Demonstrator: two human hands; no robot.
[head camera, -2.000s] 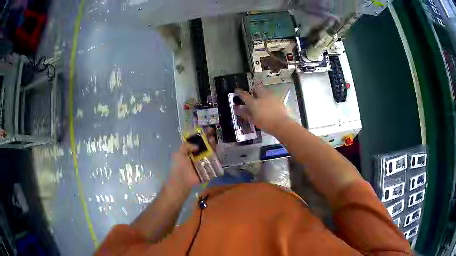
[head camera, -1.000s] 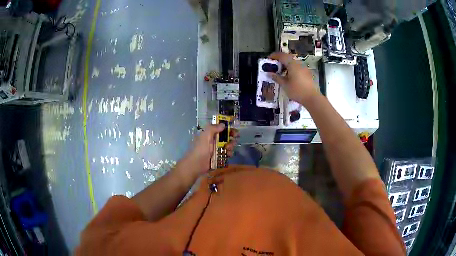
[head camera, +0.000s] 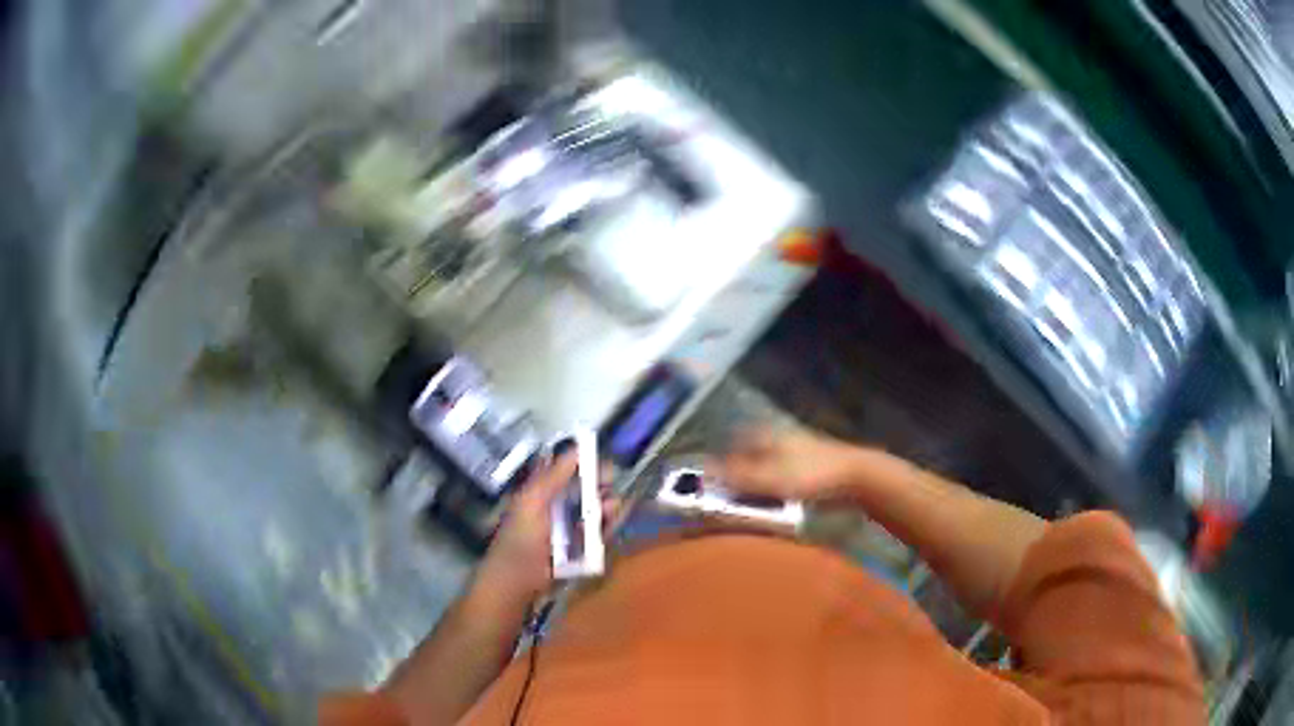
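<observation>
The frame is blurred. My left hand (head camera: 528, 518) holds a white phone unit (head camera: 579, 528), long and upright in view, in front of my body. My right hand (head camera: 781, 465) is at a second white phone unit (head camera: 731, 499), which lies crosswise close to my shirt with a dark oval at its left end; the hand covers part of its upper edge. Another white phone unit (head camera: 473, 426) sits on the dark fixture area at the machine's front left, just beyond my left hand.
The off-white machine (head camera: 724, 213) stands ahead, with a control screen (head camera: 647, 414) and a red emergency stop (head camera: 800, 247) at its front. A blister tray of phones (head camera: 1057, 270) lies on the dark green conveyor at right.
The view has swung toward the conveyor. My right hand has moved from the fixture back to my body with a phone unit. A phone unit's white face now shows in my left hand.
</observation>
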